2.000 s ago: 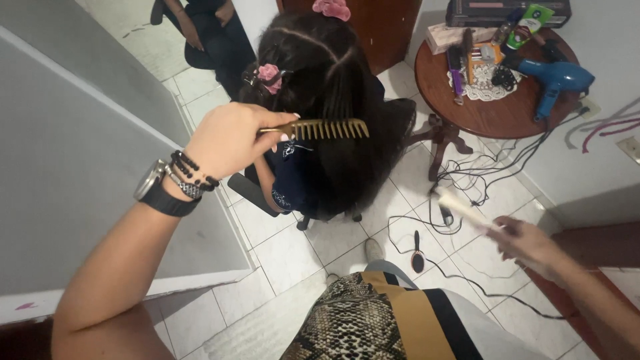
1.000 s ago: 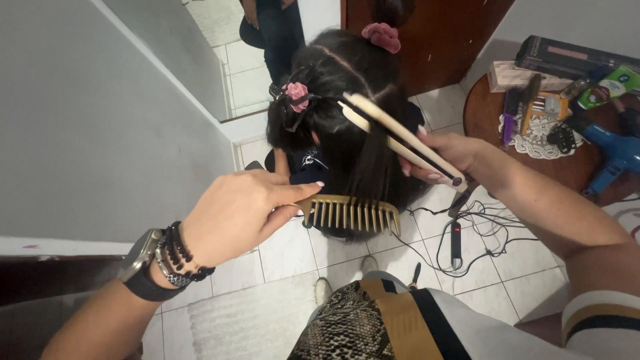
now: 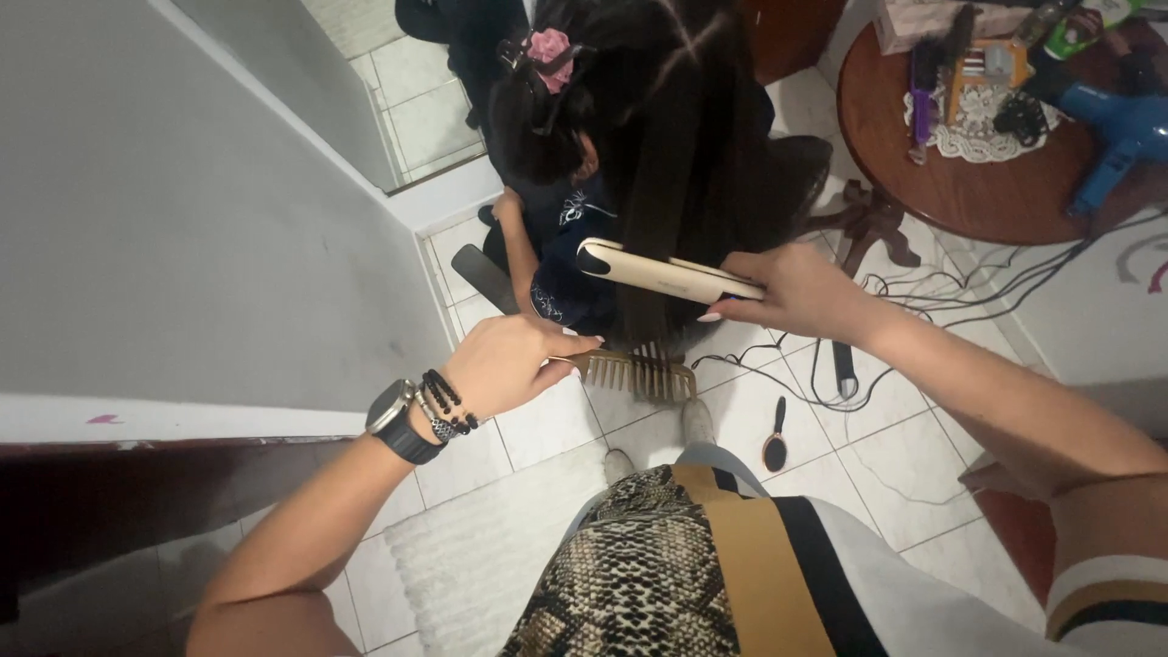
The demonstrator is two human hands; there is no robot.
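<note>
My left hand (image 3: 525, 365) holds a wide-tooth comb (image 3: 630, 374) by its end, its teeth in the lower ends of a long dark lock of hair (image 3: 666, 173). Just above the comb, my right hand (image 3: 789, 287) grips a cream hair straightener (image 3: 657, 274), which lies across that lock with its plates nearly together. The hair belongs to a seated person in dark clothes, seen from above and behind. A pink flower clip (image 3: 550, 57) gathers hair at one side of the head, and a parting line runs over the crown.
A round wooden table (image 3: 876, 173) at the upper right bears a blue hair dryer (image 3: 1118, 137), a purple-handled brush (image 3: 922, 91) and a lace doily (image 3: 976, 137). Cables (image 3: 922, 301) and a hairbrush (image 3: 776, 447) lie on the tiled floor. A grey wall stands left.
My right hand with the straightener came in from the right side to the hair, then moved down along the lock towards its ends. The comb is now in the ends of the lock.
</note>
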